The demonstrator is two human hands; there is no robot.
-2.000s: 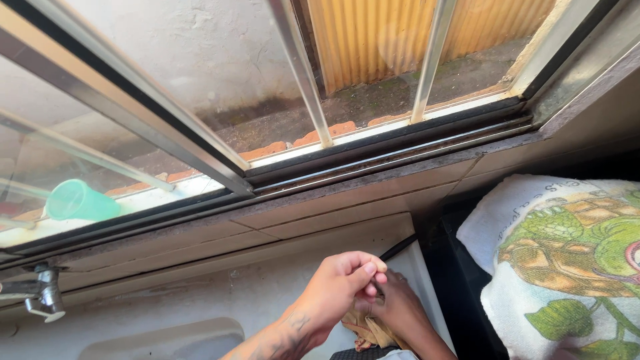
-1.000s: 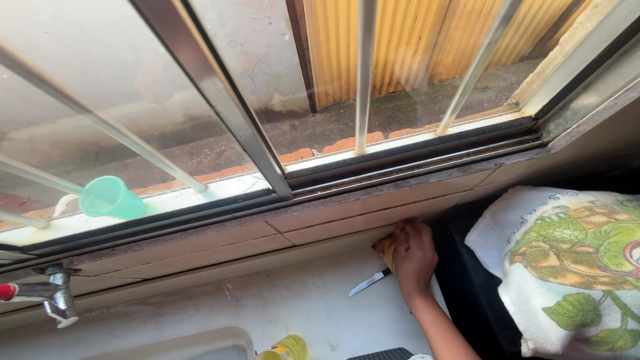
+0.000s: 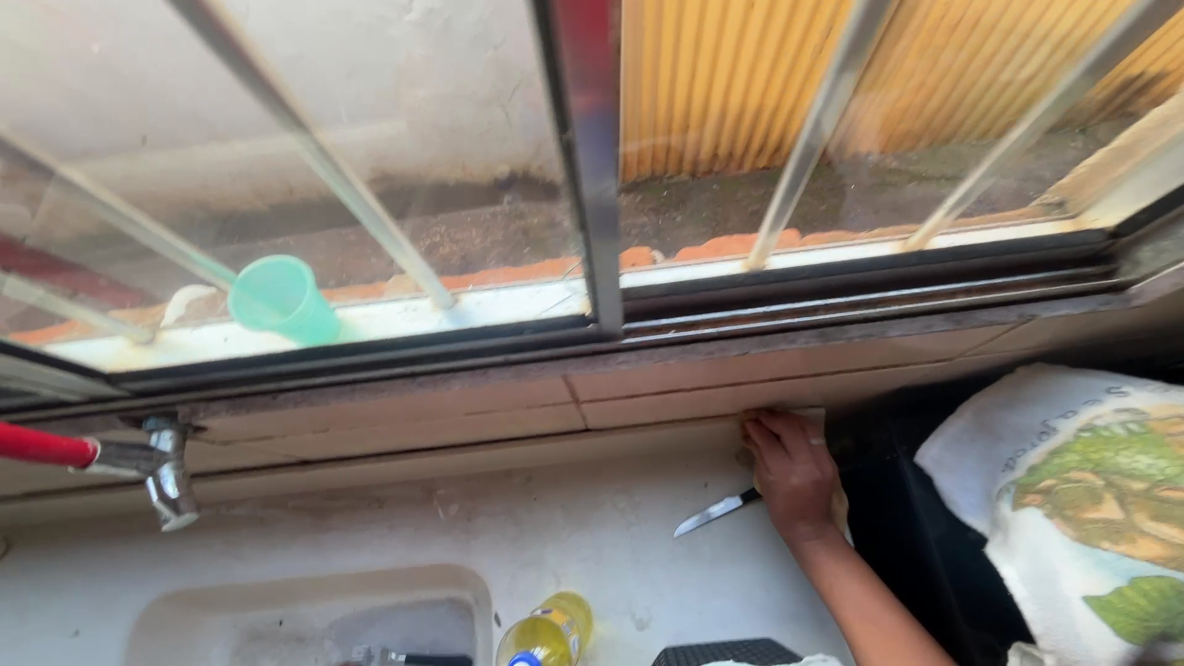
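Observation:
My right hand presses down at the back right corner of the white countertop, against the tiled wall. Under its fingers lies a tan cloth, mostly covered by the palm. A small knife with a dark handle rests on the counter just left of the hand, its blade pointing left and down. The handle's end is hidden by the hand. My left hand is out of view.
A sink basin, a chrome faucet and a bottle of yellow liquid are to the left. A printed towel covers a dark surface at right. A green plastic cup stands on the sill behind the glass.
Two seconds ago both hands were close together over the counter; my left hand has since left the view. My right hand has moved to the back corner. The view has shifted left.

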